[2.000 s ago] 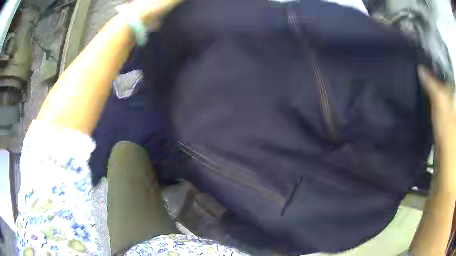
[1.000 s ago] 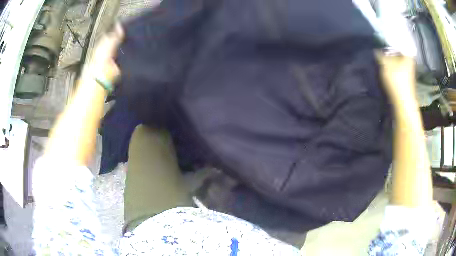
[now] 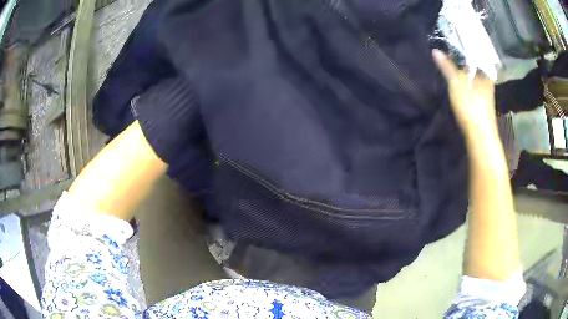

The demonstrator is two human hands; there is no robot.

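A dark navy garment fills the middle of the view, spread over my lap. Pale double topstitching runs along its lower part and at its upper right. My left forearm reaches under a fold at the garment's left side, and the hand is hidden by the cloth. My right hand is at the garment's upper right edge, with a crumpled white rag at and beyond its fingers. Blur hides whether the fingers close on the rag, and no snips can be made out.
A metal bar and machine parts stand at the left. A pale green surface lies under the garment at the lower right. Dark cloth and framed furniture are at the right. My knee is below.
The garment has shifted and refolded, showing the lower stitching clearly. My left hand has gone from the garment's upper left edge to under the cloth. My right hand has moved slightly left.
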